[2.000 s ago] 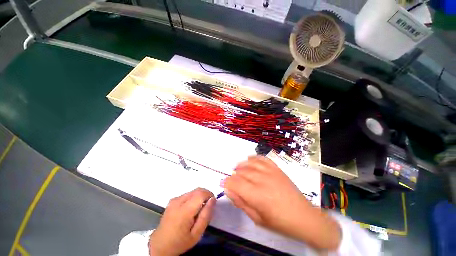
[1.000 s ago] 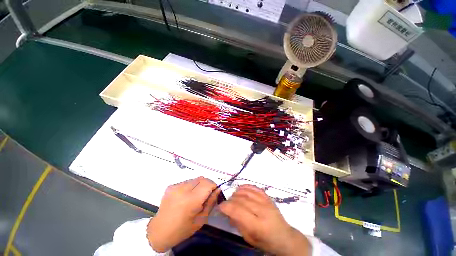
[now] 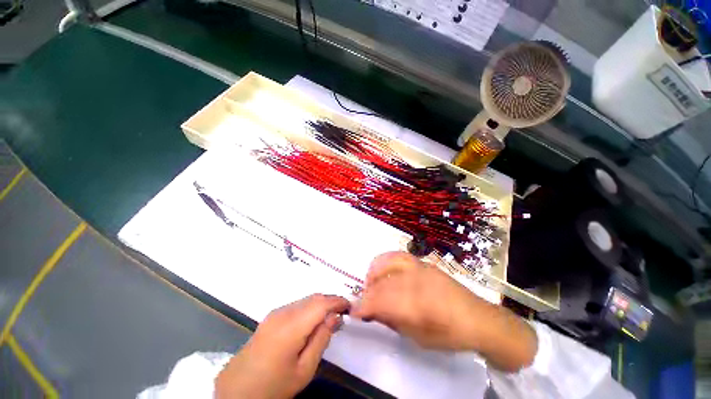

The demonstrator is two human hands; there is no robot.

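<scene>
My left hand (image 3: 284, 343) and my right hand (image 3: 421, 300) meet fingertip to fingertip over the near part of the white sheet (image 3: 175, 234). A small dark piece (image 3: 345, 313) is pinched between them, mostly hidden by the fingers. A thin wire harness (image 3: 288, 248) with small dark parts along it lies on the sheet from the upper left toward my right hand. The cream tray (image 3: 206, 142) behind the sheet holds red lead wires (image 3: 323, 171), dark wires (image 3: 335, 134) and white connector housings (image 3: 468, 230) at its right end.
A beige fan (image 3: 524, 86) stands behind the tray by an amber container (image 3: 479, 152). Black tape rolls (image 3: 600, 235) and a dispenser with coloured buttons (image 3: 627, 312) are at the right. A white bin (image 3: 651, 82) is at the upper right. The green bench (image 3: 101, 101) extends left.
My right hand moved away, then came back over the harness to my left fingertips. The black-headed part with cable, seen near my hands one second ago, now shows only at the tray edge. The view has shifted.
</scene>
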